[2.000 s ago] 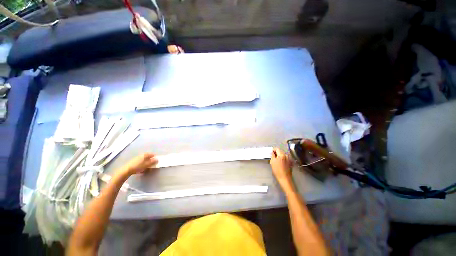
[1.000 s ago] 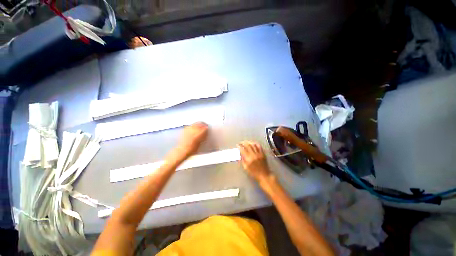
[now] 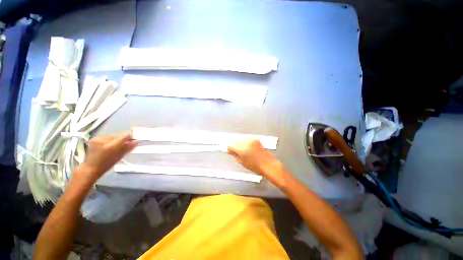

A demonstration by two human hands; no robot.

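Note:
A flat white strip (image 3: 193, 136) lies across the table in front of me. A narrower white band (image 3: 177, 149) runs along its near side between my hands. My left hand (image 3: 110, 148) pinches the left end of the narrower band. My right hand (image 3: 247, 152) has its fingers on the band's right end, beside the flat strip. A folded narrow strip (image 3: 188, 173) lies nearer the table's front edge. The steam iron (image 3: 330, 150) rests at the right, with no hand on it.
A thick white stack (image 3: 198, 60) and another wide strip (image 3: 195, 89) lie farther back. A tied bundle of strips (image 3: 76, 134) and a blocky tied bundle (image 3: 63, 73) lie at left. A dark hose (image 3: 396, 205) runs right from the iron. White cloth (image 3: 381, 127) hangs beyond the right edge.
The view has shifted. My left hand has moved from near the rear strip to the left end of the work. A narrower band now shows between my hands beside the flat strip.

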